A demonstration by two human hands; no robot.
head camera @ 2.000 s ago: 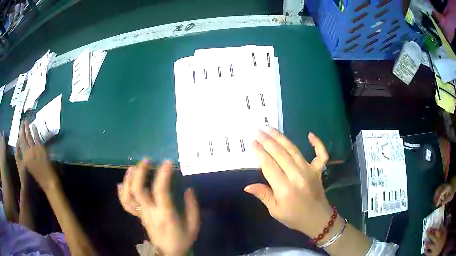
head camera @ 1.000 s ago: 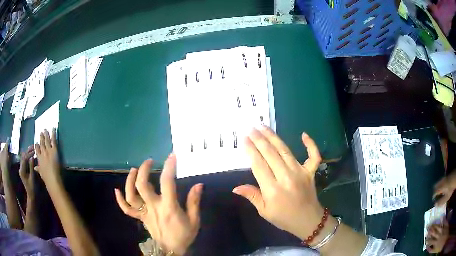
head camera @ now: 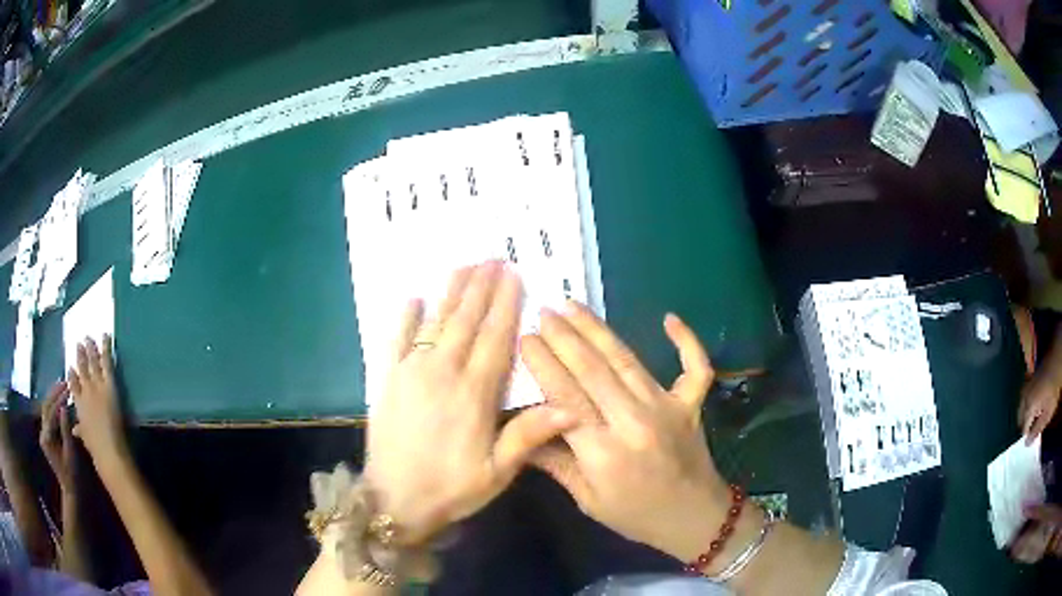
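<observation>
A stack of white printed sheets (head camera: 448,215) with rows of short dark marks lies on the green bench in front of me, its edges slightly fanned. My left hand (head camera: 448,384) lies flat on the lower part of the top sheet, fingers pointing up. My right hand (head camera: 623,408) lies beside it on the lower right part of the sheets, fingers extended and thumb spread. The two thumbs overlap or touch. Neither hand grips a sheet. The hands hide the lower edge of the stack.
Folded leaflets (head camera: 151,224) and a looser folded pile (head camera: 56,245) lie left, near a neighbour's hand (head camera: 96,396) on a white paper. A leaflet stack (head camera: 879,384) is on the right side table. A blue basket (head camera: 792,58) stands upper right. Another person's hands hold paper (head camera: 1017,489) at far right.
My left hand has moved from below the stack onto the top sheet, beside my right hand. My right hand stays on the sheets. The view has shifted, so the stack appears further left.
</observation>
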